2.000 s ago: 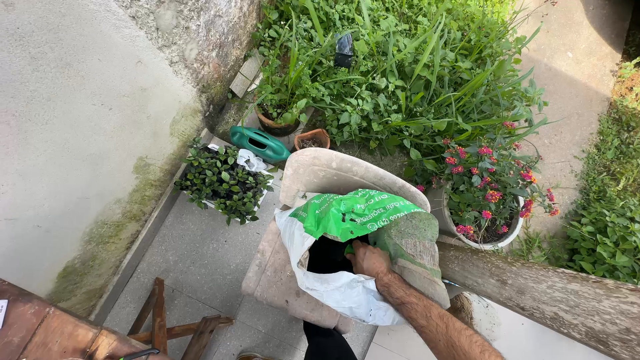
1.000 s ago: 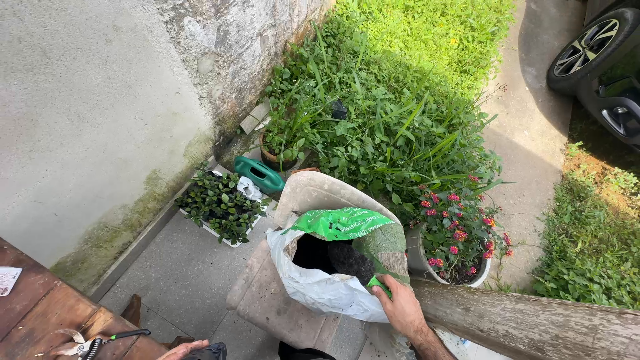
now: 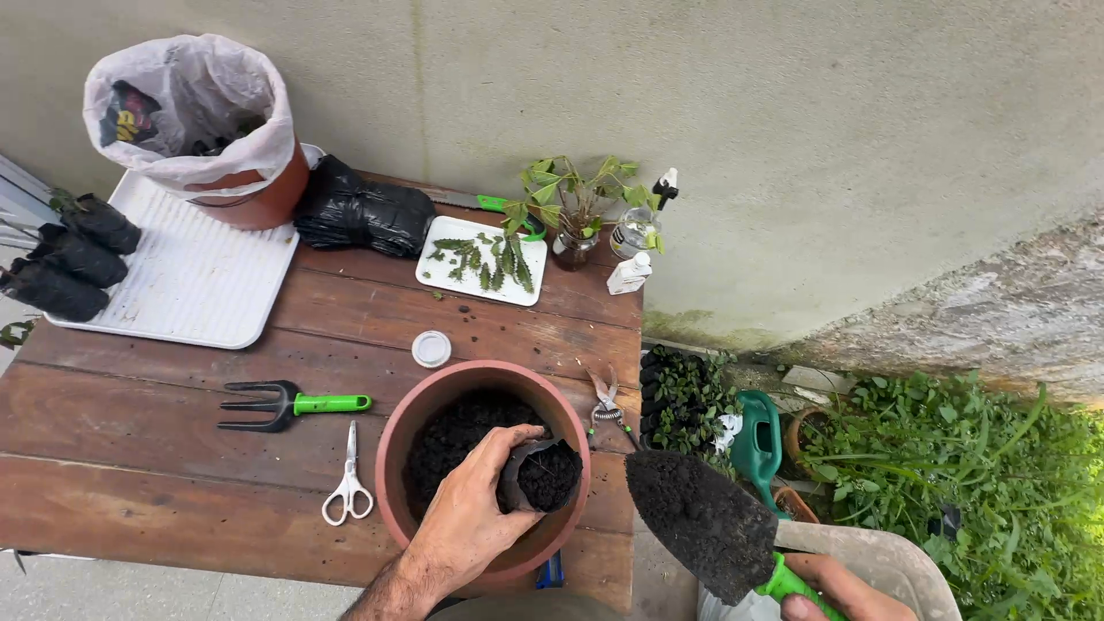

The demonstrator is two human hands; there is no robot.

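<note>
My left hand (image 3: 479,500) grips a small black plastic seedling bag (image 3: 542,476) filled with dark soil, over the mouth of a terracotta-coloured pot (image 3: 398,431) that has soil inside. At the lower right, my right hand (image 3: 841,588) holds the green handle of a hand trowel (image 3: 707,522), whose blade is loaded with dark soil, just off the table's right edge. Left of the pot lie white-handled scissors (image 3: 348,487) and a green-handled hand fork (image 3: 293,404). Pruning shears (image 3: 607,405) rest to its right, and a round white lid (image 3: 431,349) is behind it.
Farther back are a bag-lined bucket (image 3: 259,185), a white ribbed tray (image 3: 203,285), black plastic bags (image 3: 366,207), a small tray of cuttings (image 3: 483,259), a jar of stems (image 3: 573,246) and a spray bottle (image 3: 636,231). A green watering can (image 3: 757,444) and a chair (image 3: 871,552) stand beyond the table.
The view has swung from the chair to the table. The trowel, earlier in the soil bag on the chair, is out and carries soil. My left hand now shows with the seedling bag.
</note>
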